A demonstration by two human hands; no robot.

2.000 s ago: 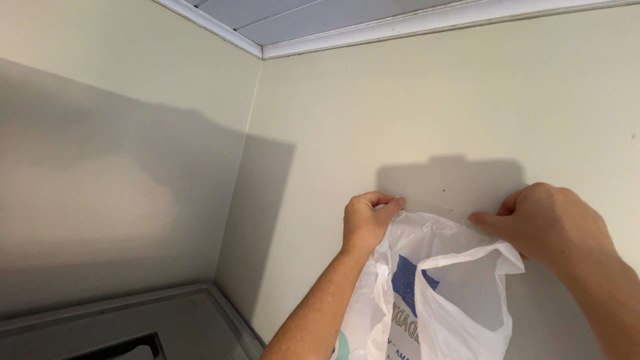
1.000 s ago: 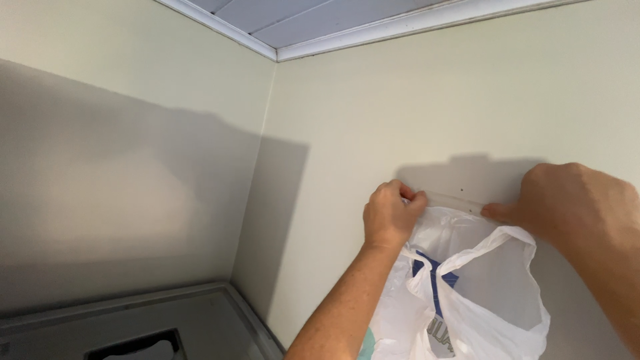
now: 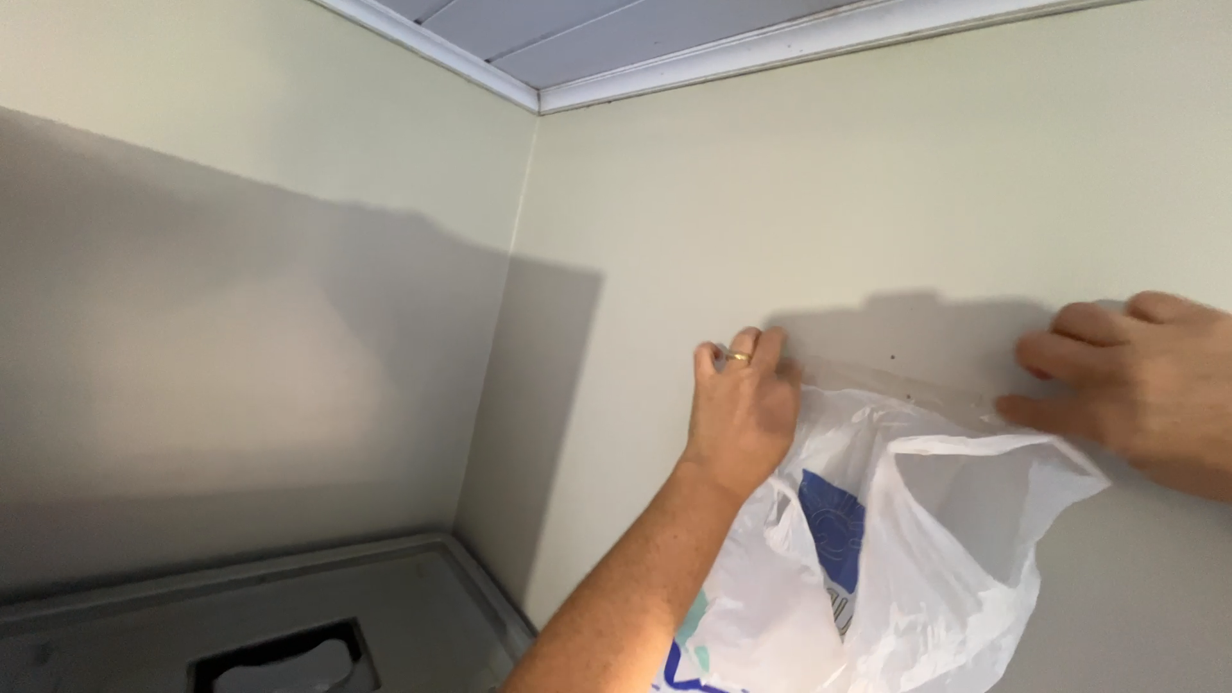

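A white plastic carrier bag [image 3: 948, 577] with blue and green print hangs against the wall. A strip of clear tape [image 3: 895, 383] runs along its top edge, over the wall. My left hand [image 3: 746, 404], with a gold ring, is at the tape's left end and the bag's upper left corner; its fingertips are partly hidden, so its hold is unclear. My right hand [image 3: 1121, 385] is blurred at the tape's right end, its fingers curled and the thumb or a finger reaching toward the tape. Whether it grips anything cannot be told.
Pale walls [image 3: 770, 212] meet in a corner under a white cornice [image 3: 722, 72] and a panelled ceiling. At the lower left is a grey surface [image 3: 443, 597] with a raised rim and a dark rectangular recess [image 3: 361, 635]. Shadows fall on both walls.
My right hand's fingers have spread from their closer pinch at the tape. My left hand's fingers have also changed pose, with the ring now showing. The bag's right handle has shifted shape.
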